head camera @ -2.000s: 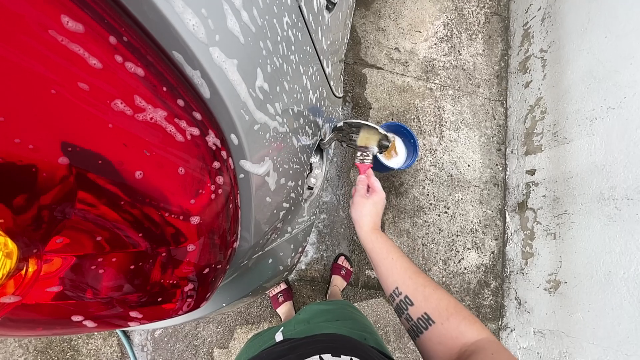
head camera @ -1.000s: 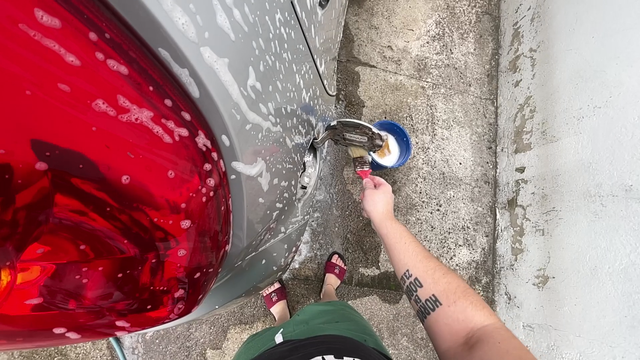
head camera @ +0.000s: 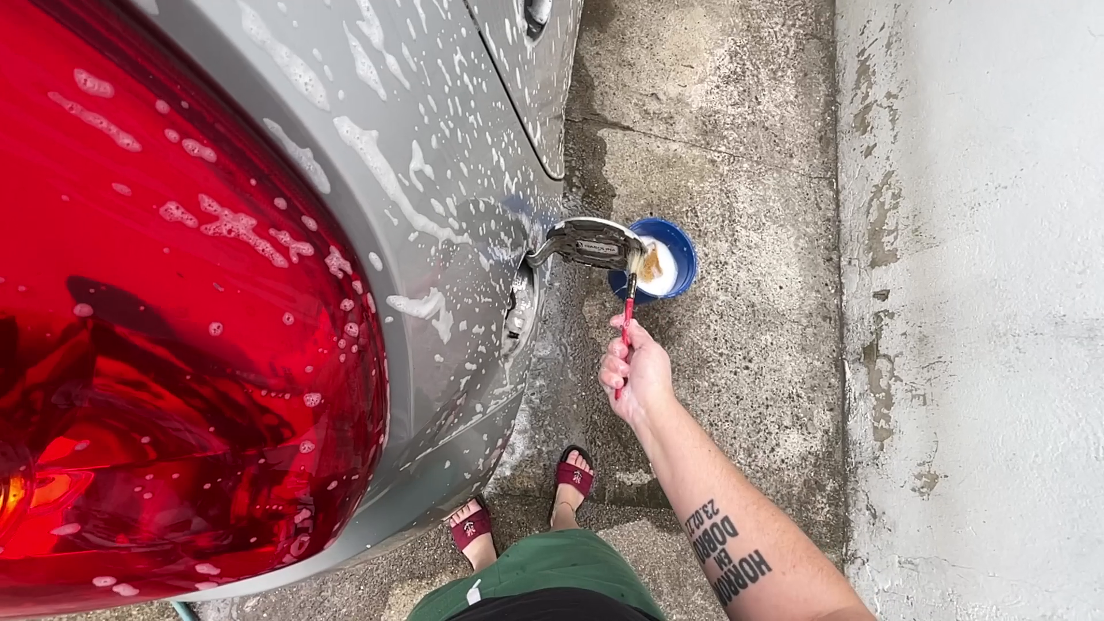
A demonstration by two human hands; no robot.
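Observation:
My right hand is closed around the red handle of a paintbrush. The bristles touch the outer end of the open fuel filler flap, which stands out from the grey car body on its hinge arm. Just below the flap's hinge is the filler recess, seen edge-on. Beyond the flap's end, on the ground, a blue bucket holds white suds and a tan thing, perhaps a sponge. Soap foam streaks the bodywork. My left hand is out of view.
A red tail light with foam spots fills the left. A white wall with peeling paint runs along the right. Between car and wall lies a wet concrete floor. My feet in dark red slides stand beside the car.
The brush has moved from the flap's inner face area to its outer end, and its handle now lies along my right palm. The flap stays open.

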